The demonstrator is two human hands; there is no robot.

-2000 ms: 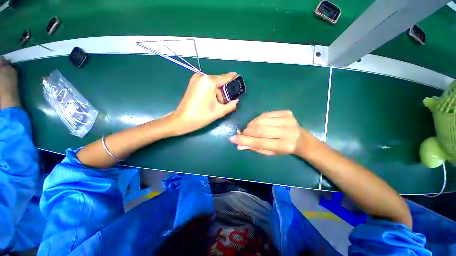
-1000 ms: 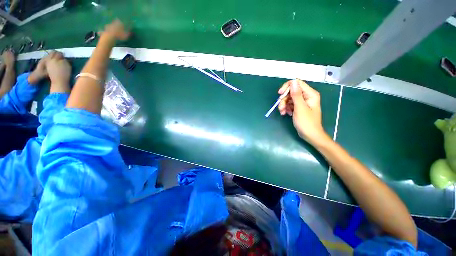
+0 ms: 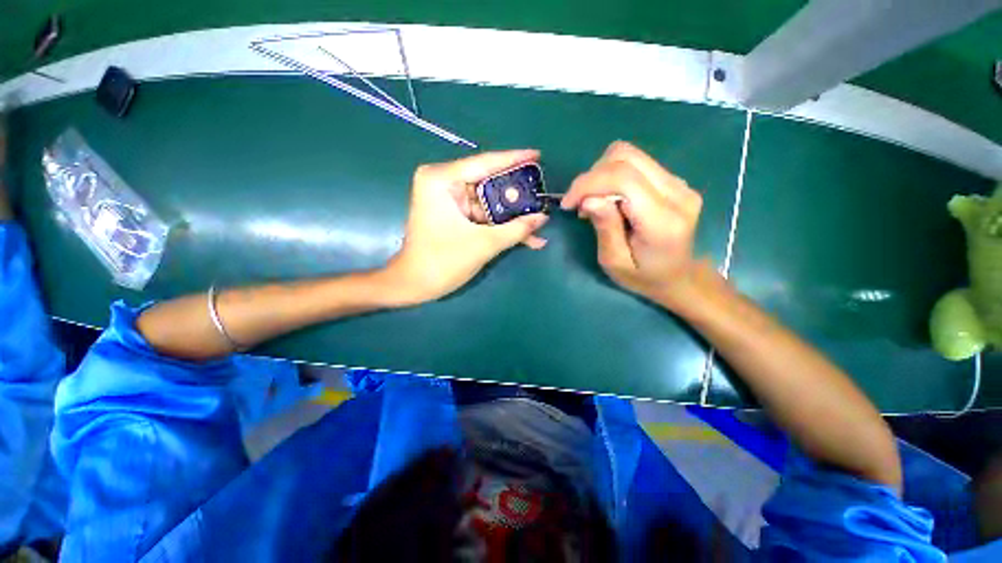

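Note:
My left hand (image 3: 451,225) holds a smartwatch body (image 3: 512,192) by its edges between thumb and fingers, above the green bench. Its dark face, with a pale round spot in the middle, is turned up. My right hand (image 3: 643,220) pinches a thin stick (image 3: 555,198). The stick's end reaches the watch's right edge; whether it touches is too small to tell. Most of the stick is hidden by my fingers. Thin white strips (image 3: 374,94) lie in a triangle across the white rail and onto the bench.
A clear plastic bag (image 3: 107,209) with white pieces lies at the left. A small black block (image 3: 117,90) sits at the rail. A grey upright (image 3: 852,50) stands beyond the rail. A lime-green fan (image 3: 958,322) is at the right. A neighbour's blue sleeve (image 3: 28,374) is at the left edge.
My left hand has come back from over the belt at the left and now holds a watch body. My right hand has turned the stick toward it. The camera view has shifted.

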